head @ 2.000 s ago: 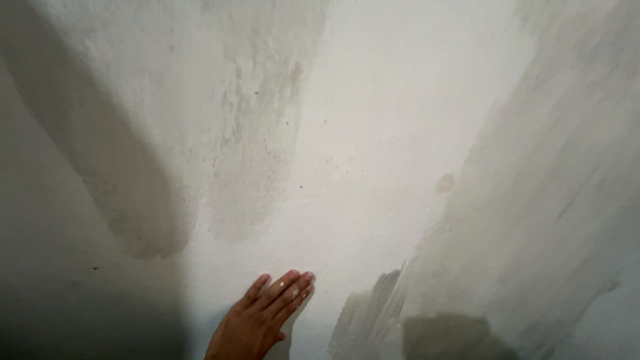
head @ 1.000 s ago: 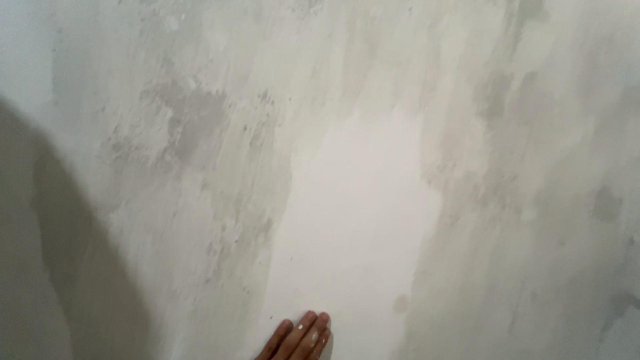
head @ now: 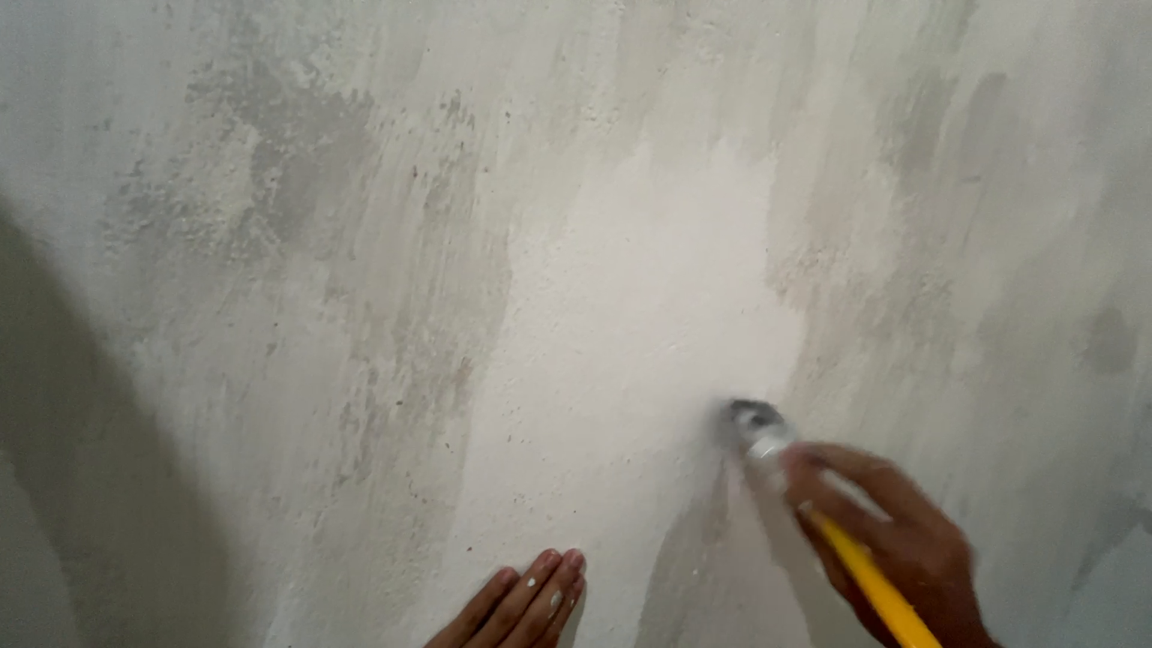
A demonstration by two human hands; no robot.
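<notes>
My right hand (head: pixel 886 531), at the lower right, grips a paintbrush (head: pixel 850 540) with a yellow handle. The brush's dark, paint-smeared head is blurred and lies against the wall at the right side of a fresh white patch (head: pixel 630 360). Fingers of my left hand (head: pixel 531 598) rest flat on the wall at the bottom, left of the brush, with white paint spots on them and nothing visible in them. The rest of that hand is out of view.
The wall (head: pixel 270 315) fills the view, streaked grey and off-white, with rough, patchy areas at the upper left. A dark shadow (head: pixel 99 432) falls across its lower left, and a grey streak (head: pixel 688 576) runs beneath the brush.
My right hand has come into view at the lower right with the brush. My left hand stays against the wall at the bottom. The view has shifted over the wall since the earliest frame.
</notes>
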